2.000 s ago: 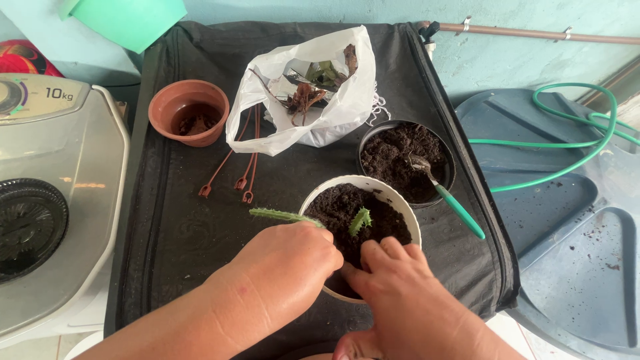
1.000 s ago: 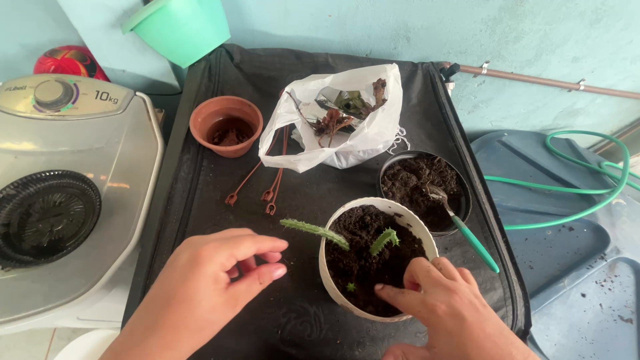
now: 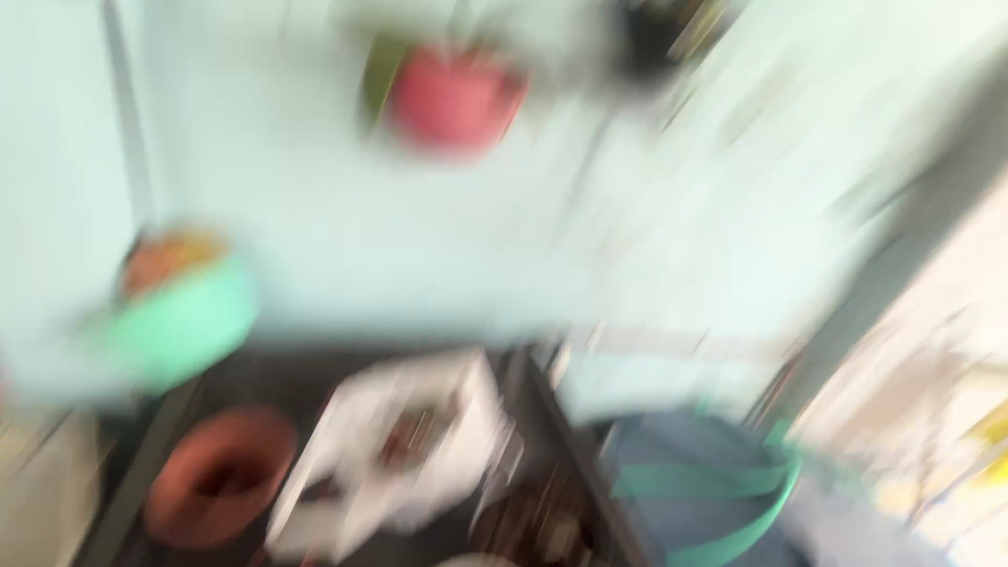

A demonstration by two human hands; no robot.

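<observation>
Neither of my hands shows in the head view, which is badly blurred. A terracotta-coloured pot [image 3: 220, 476] stands at the lower left on a dark covered surface. To its right lies a white plastic bag [image 3: 394, 457] with dark dried plant matter inside. A dark pot of soil [image 3: 535, 520] is partly visible at the bottom edge. Just left of it, only a sliver of the white pot's rim [image 3: 476, 561] shows; its plants are out of frame.
A mint-green container [image 3: 185, 323] is at the left by the pale wall. A pink pot [image 3: 457, 98] hangs above. At the right, a green hose [image 3: 744, 539] lies over a blue-grey plastic surface [image 3: 669, 441]. Part of the pale washing machine [image 3: 47, 488] shows lower left.
The view has swung upward strongly. Both hands, at the white pot a second or two ago, are out of sight, and the hanging pink pot has come into view.
</observation>
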